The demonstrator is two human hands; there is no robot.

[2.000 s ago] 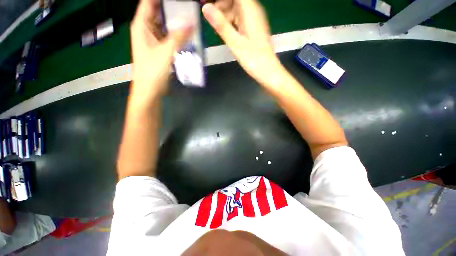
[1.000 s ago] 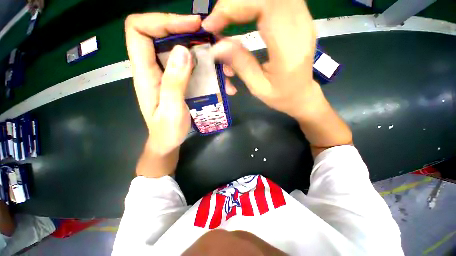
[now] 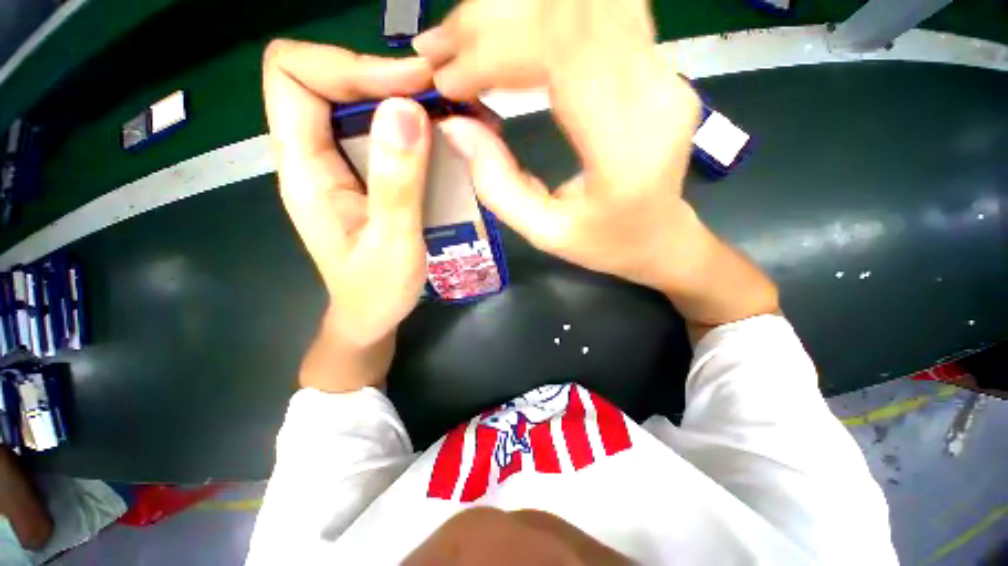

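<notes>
A dark-blue handheld unit [image 3: 455, 194] with a pale panel and a red-white patterned near end is held above the bench. My left hand [image 3: 359, 199] grips it around the left side, thumb on the pale panel and fingers along the far edge. My right hand [image 3: 586, 144] is at the far right corner, thumb and fingertips around the top edge; its fingers are partly blurred. Whatever lies between the right fingertips is hidden. My fingers cover much of the unit's far end.
Another blue unit [image 3: 723, 144] lies at the right by the pale rail [image 3: 763, 52]. Single units [image 3: 155, 119] lie on the green belt. Stacked units [image 3: 40, 310] stand at the bench's left. White specks [image 3: 567, 327] lie on the dark bench [image 3: 221, 332]. A person's arm [image 3: 22, 498] shows lower left.
Two seconds ago the unit was farther away; it has come nearer. Since one second ago, my right fingertips have closed in around its top corner. Belt units have shifted left.
</notes>
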